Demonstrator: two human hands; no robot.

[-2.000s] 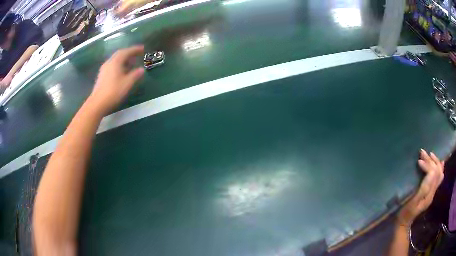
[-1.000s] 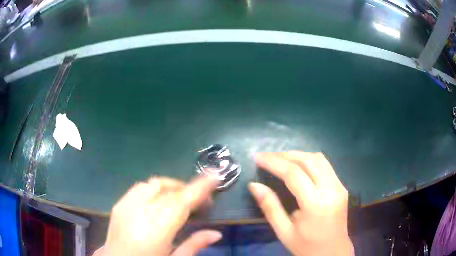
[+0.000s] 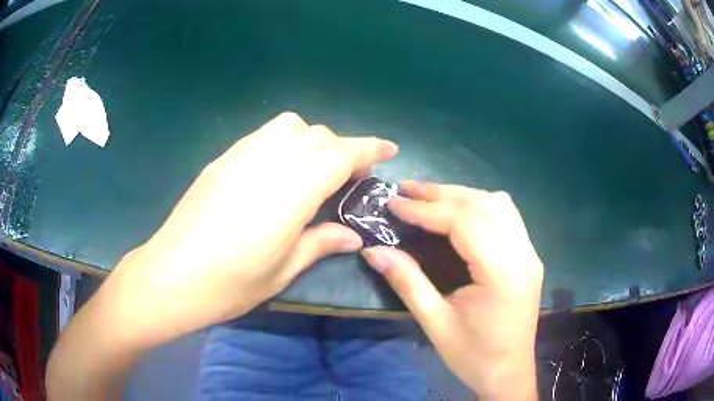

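Note:
A black and silver unit (image 3: 371, 210) is held between both hands, just above or on the green bench near its front edge. My left hand (image 3: 274, 205) grips it from the left, with the thumb below and the index finger above. My right hand (image 3: 470, 251) grips it from the right, with fingertips on its upper right side and the thumb at its lower edge. The fingers hide parts of its rim.
The green bench (image 3: 235, 86) has a wooden front edge. A torn white scrap (image 3: 83, 114) and a clear tape strip (image 3: 27, 141) lie at left. Silver-black pieces (image 3: 699, 227) lie at far right. A white strip (image 3: 548, 48) and a metal post (image 3: 693, 102) stand beyond.
Both hands have closed in on the unit, which lay on the bench a second ago. The unit now appears higher and slightly further right. The view has tilted down.

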